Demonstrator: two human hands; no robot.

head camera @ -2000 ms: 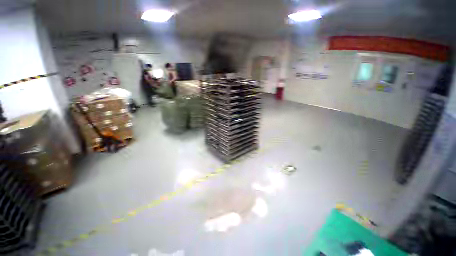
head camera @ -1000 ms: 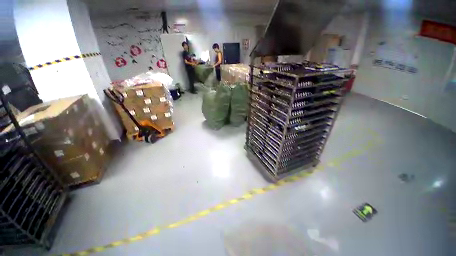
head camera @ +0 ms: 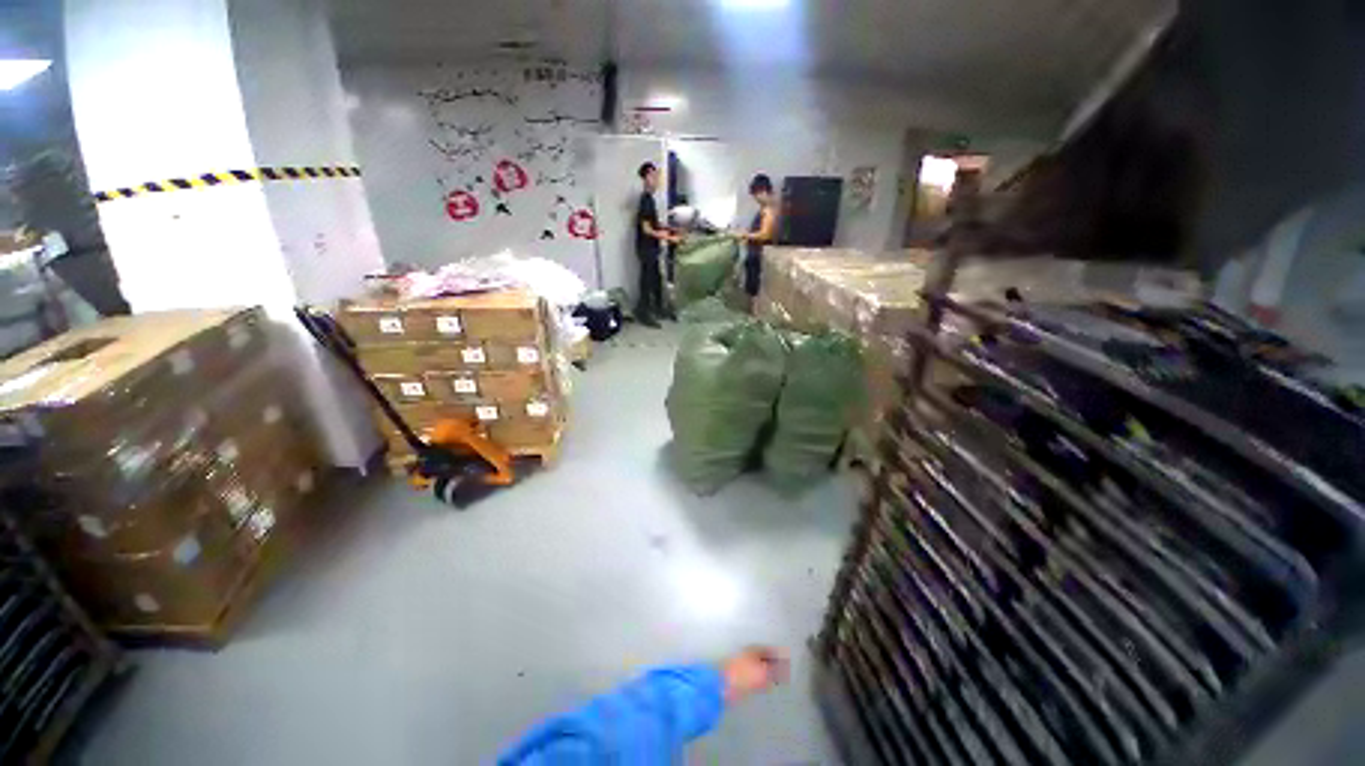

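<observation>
A tall metal rack trolley (head camera: 1048, 554) stands close on my right, its many dark shelves stacked tightly and loaded with dark flat items. Its near post is upright and slightly tilted in the view. My left hand (head camera: 753, 670), in a blue sleeve, reaches in from the bottom edge towards the rack's lower left side. The hand is small and blurred; its fingers and any contact with the rack cannot be made out. My right hand is not in view.
Ahead are green sacks (head camera: 729, 401), stacked cartons (head camera: 449, 359) with an orange pallet jack (head camera: 457, 449), and more cartons (head camera: 853, 292). Two people (head camera: 650, 247) stand at the back. A wrapped carton pallet (head camera: 165, 464) and another rack (head camera: 45, 644) are at left.
The view has moved forward and turned left. The rack trolley is much nearer and fills the right side. My left hand and blue sleeve have come into view.
</observation>
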